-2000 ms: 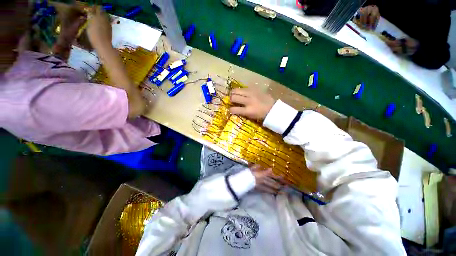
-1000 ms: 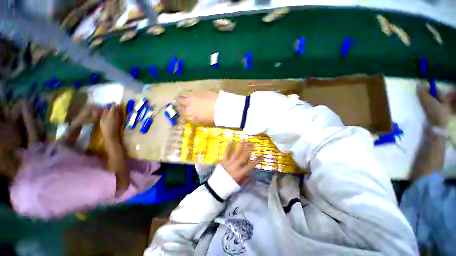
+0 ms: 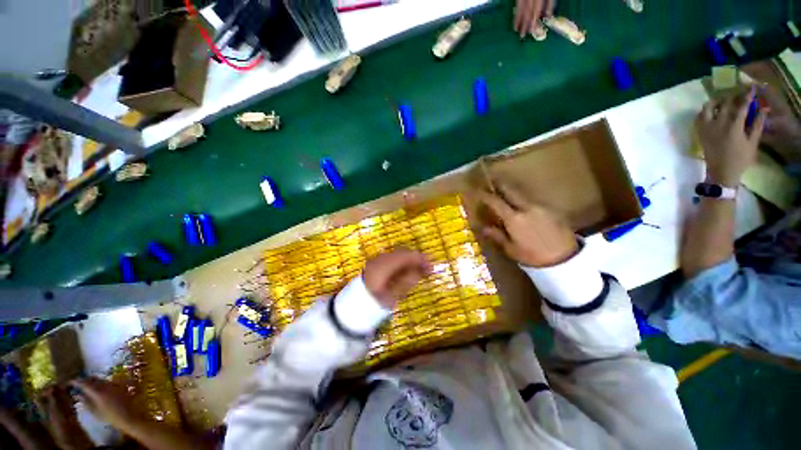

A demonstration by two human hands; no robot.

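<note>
The amber-wrapped parts [image 3: 439, 250] lie in a shiny gold grid on the brown bench in front of me, with thin wires at their left end. My left hand [image 3: 395, 274] is over the middle of the grid, blurred, its fingers partly curled; whether it holds anything is unclear. My right hand [image 3: 527, 230] is right of the grid, at the left side of the open cardboard box [image 3: 562, 180], fingers spread; contact with the box is unclear. Blue cells with pale pads [image 3: 255, 316] lie left of the grid.
More blue cells [image 3: 186, 341] cluster farther left. The green belt [image 3: 351, 132] carries spaced blue cells and tan-wrapped assemblies. A grey metal bar [image 3: 88, 303] crosses at left. A coworker's arm [image 3: 716, 202] is at right, and another person's hands [image 3: 105, 404] are at lower left.
The head view has turned. My right hand has moved from the wire end of the grid to its right side, beside the box. My left hand remains over the grid. More of the amber grid shows.
</note>
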